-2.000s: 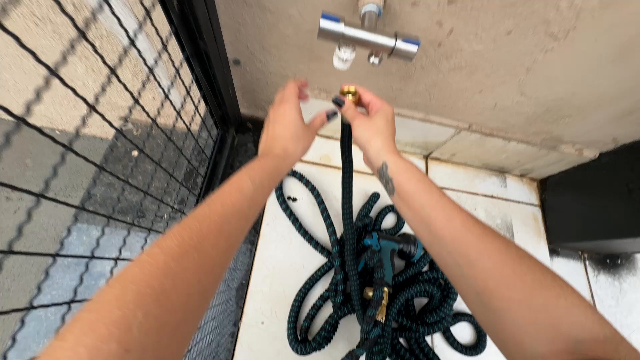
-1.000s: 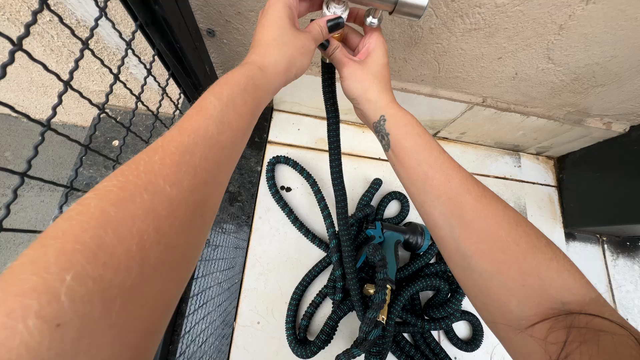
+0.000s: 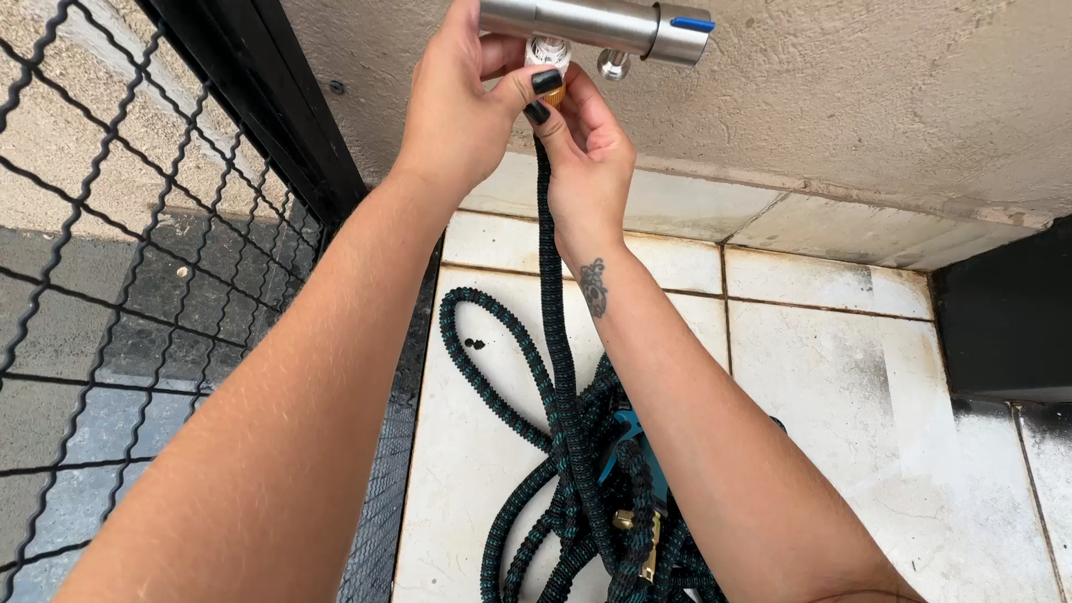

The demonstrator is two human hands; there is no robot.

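My right hand [image 3: 590, 151] grips the brass hose connector [image 3: 554, 94] just below the threaded outlet wrapped in white tape [image 3: 548, 54], under a steel wall tap [image 3: 586, 23]. My left hand [image 3: 469, 100] is at the same joint, its thumb on the connector and its other fingers partly hidden behind the tap. From the connector a black and teal fabric-covered hose [image 3: 553, 276] hangs down to a tangled pile on the floor. Within the pile are a blue spray nozzle [image 3: 624, 435], mostly behind my right forearm, and a brass fitting [image 3: 649, 544].
A black metal mesh gate [image 3: 151, 209] with a thick frame stands at the left. Behind the tap is a rough beige wall [image 3: 804, 100] with a tiled skirting. White tiles [image 3: 821, 377] cover the floor. A black object [image 3: 1005, 318] is at the right edge.
Two seconds ago my right hand held the connector below the tap, apart from the outlet, with my left hand open beside it. Both hands have moved up to the outlet with the connector.
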